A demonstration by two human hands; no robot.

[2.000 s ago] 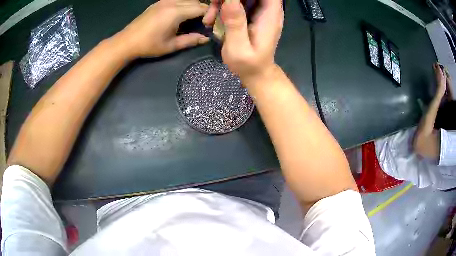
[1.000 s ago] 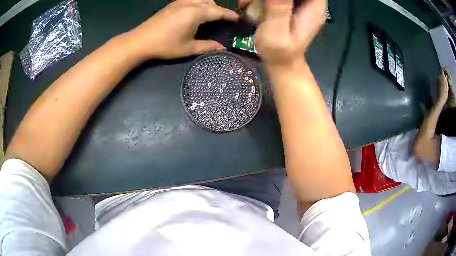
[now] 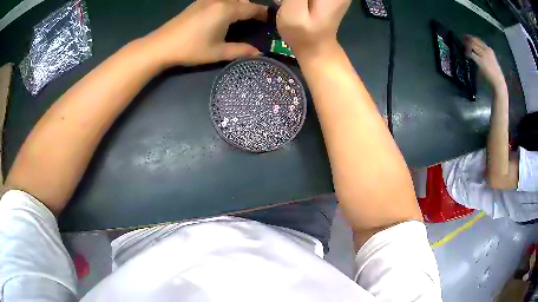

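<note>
A black housing with a green circuit board (image 3: 283, 48) lies at the top centre between my hands, mostly hidden. My left hand (image 3: 215, 30) is at its left, thumb and fingers spread around it and gripping its left side. My right hand (image 3: 311, 21) is a closed fist over its right part, at the picture's top edge; a dark object, perhaps the screwdriver, shows only slightly at the fist. The round screw tray (image 3: 258, 106) with silvery screws lies just below my hands.
A black cord (image 3: 391, 76) runs down the bench right of my right arm. Another unit (image 3: 375, 7) lies at the top. Housings (image 3: 443, 52) lie at the right, with another person's hand (image 3: 481, 52) over them. A clear plastic bag (image 3: 58, 47) lies far left.
My right hand moved right, then back a little left, and is now a fist over the housing. The green board has come into view. The other person's hand has reached to the housings at right.
</note>
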